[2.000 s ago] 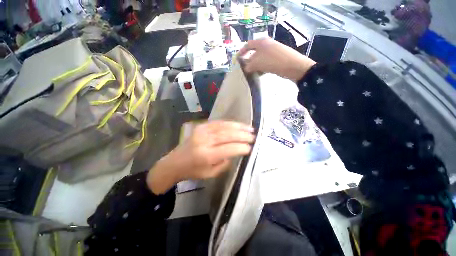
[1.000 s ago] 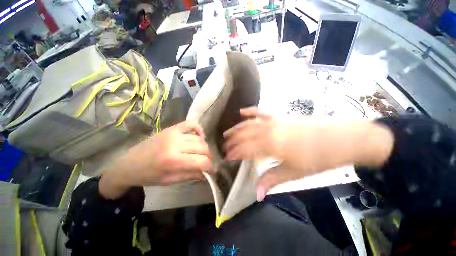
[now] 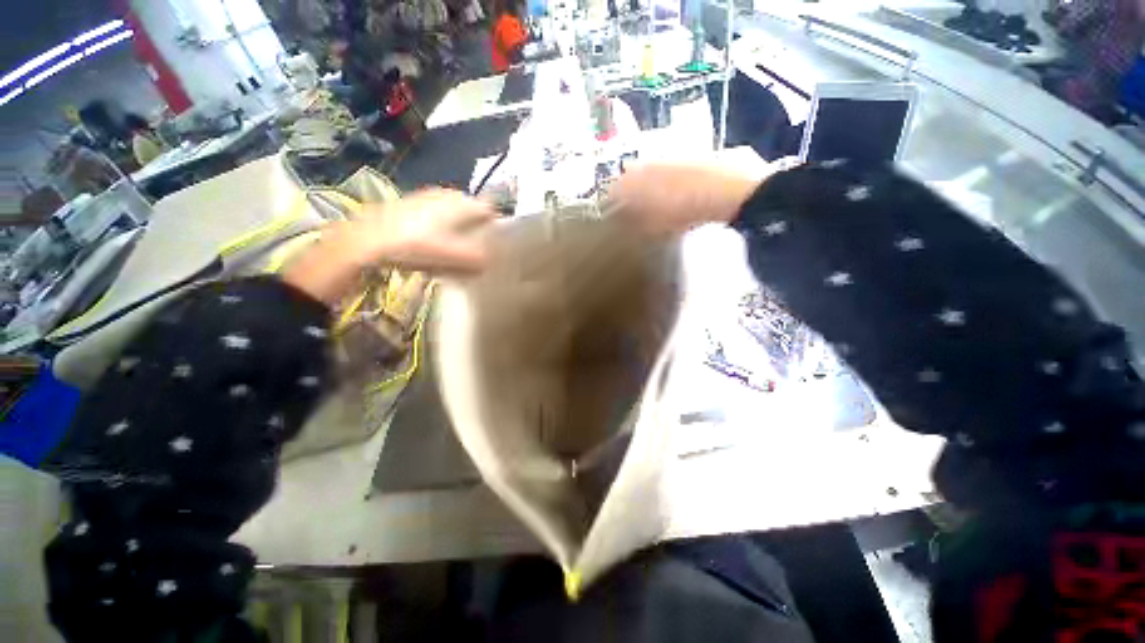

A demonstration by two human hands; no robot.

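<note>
A beige bag body [image 3: 571, 339] stands open in front of me, its mouth spread wide and facing me. A yellow piping end shows at its near bottom corner. My left hand [image 3: 421, 235] is at the bag's far left rim, blurred. My right hand [image 3: 666, 195] is at the far right rim, blurred; its fingertips are unclear against the bag. The white sewing machine [image 3: 565, 138] is behind the bag, its lower front hidden by bag and hands.
A stack of beige bag bodies with yellow piping [image 3: 188, 239] lies at left. Metal fittings in clear plastic [image 3: 785, 345] lie right of the bag on the white table [image 3: 804, 471]. A dark control screen [image 3: 860, 126] stands at upper right.
The bag has opened from a narrow fold to a wide mouth. Both hands have moved up and away to its far rim; my right hand has left the bag's near inside.
</note>
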